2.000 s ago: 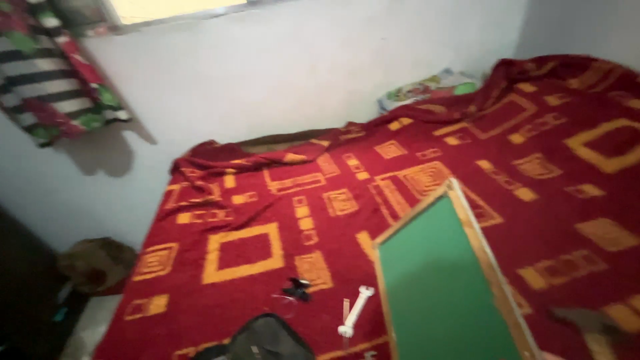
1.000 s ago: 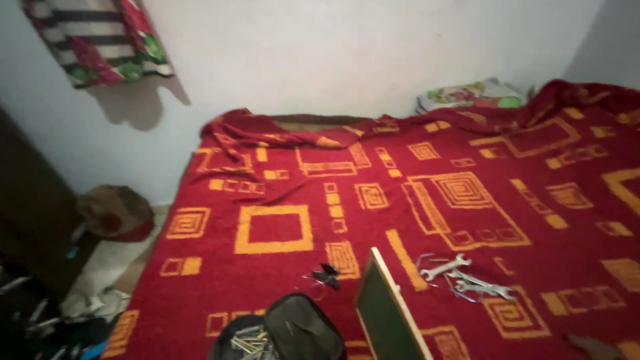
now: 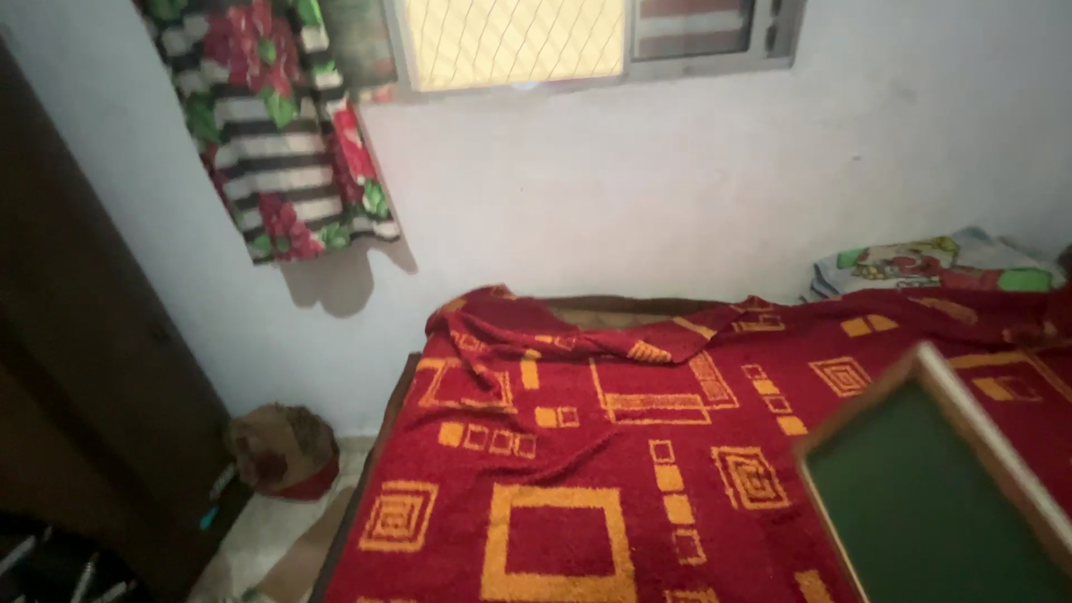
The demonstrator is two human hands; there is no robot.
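Observation:
Neither my left hand nor my right hand shows in the head view. A green board with a light wooden frame [image 3: 946, 494] stands tilted at the lower right, above a red blanket with orange squares [image 3: 569, 452] spread over a bed. The board's lower part is cut off by the frame's edge, and what supports it is hidden.
A folded printed cloth [image 3: 913, 264] lies by the wall at the bed's far right. A striped floral curtain [image 3: 285, 142] hangs beside the window [image 3: 519, 42]. Left of the bed are a brown and red bundle [image 3: 285, 452] on the floor and a dark cabinet [image 3: 92, 335].
The view has tilted up, bringing in more window. The wrenches and the dark pouch of screws seen earlier on the blanket are out of view. The green board now shows its face more broadly.

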